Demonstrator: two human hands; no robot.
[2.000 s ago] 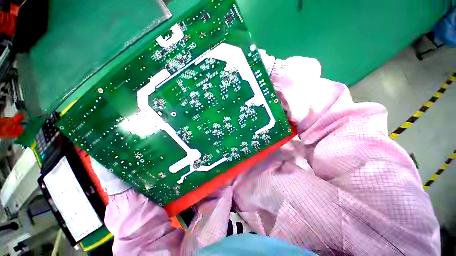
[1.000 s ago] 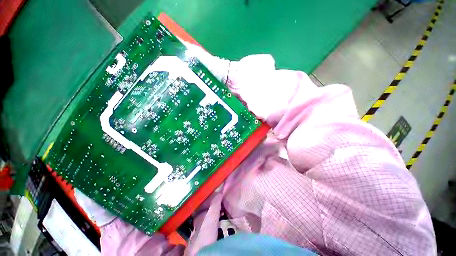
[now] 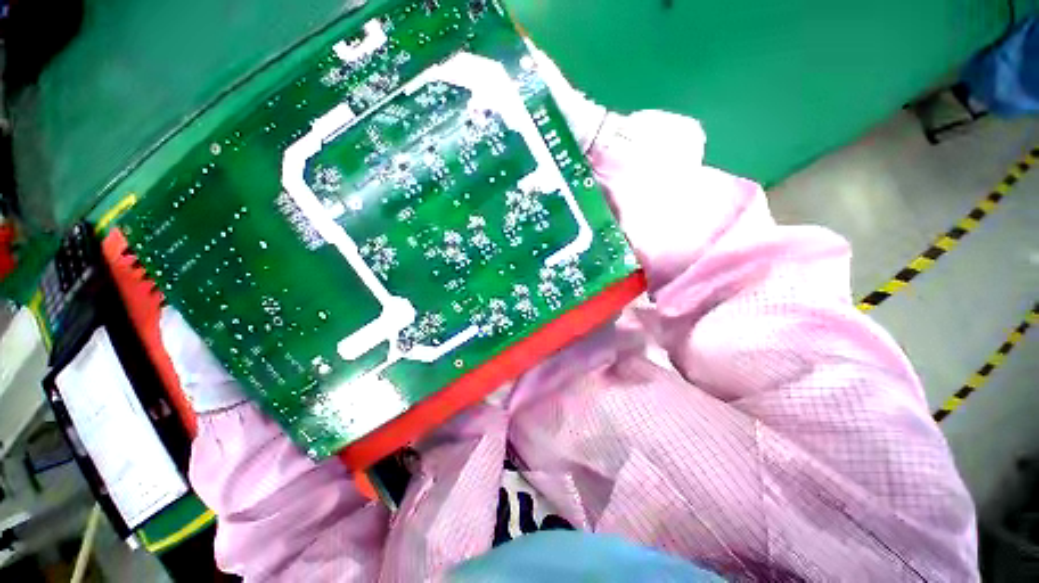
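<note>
A large green circuit board (image 3: 251,262) faces up with its solder side, a white looping band and many small silver dots. It is tilted above a red foam pad (image 3: 501,364), whose edge shows along the near side and at the left. My left hand (image 3: 191,359), in a white glove, is at the board's left near edge. My right hand (image 3: 561,93), in a white glove, is at the board's right edge. The fingers of both hands are mostly hidden by the board. Glare whitens the board's near corner.
A record sheet (image 3: 120,427) in a black frame lies at the left, with a black calculator (image 3: 71,268) above it. The green bench (image 3: 729,80) extends beyond the board. Yellow-black tape (image 3: 957,233) marks the floor at the right.
Compared with one second ago, the board sits higher and further right in view and less red pad shows beside its right edge. The glare has shifted. Both hands stay at the board.
</note>
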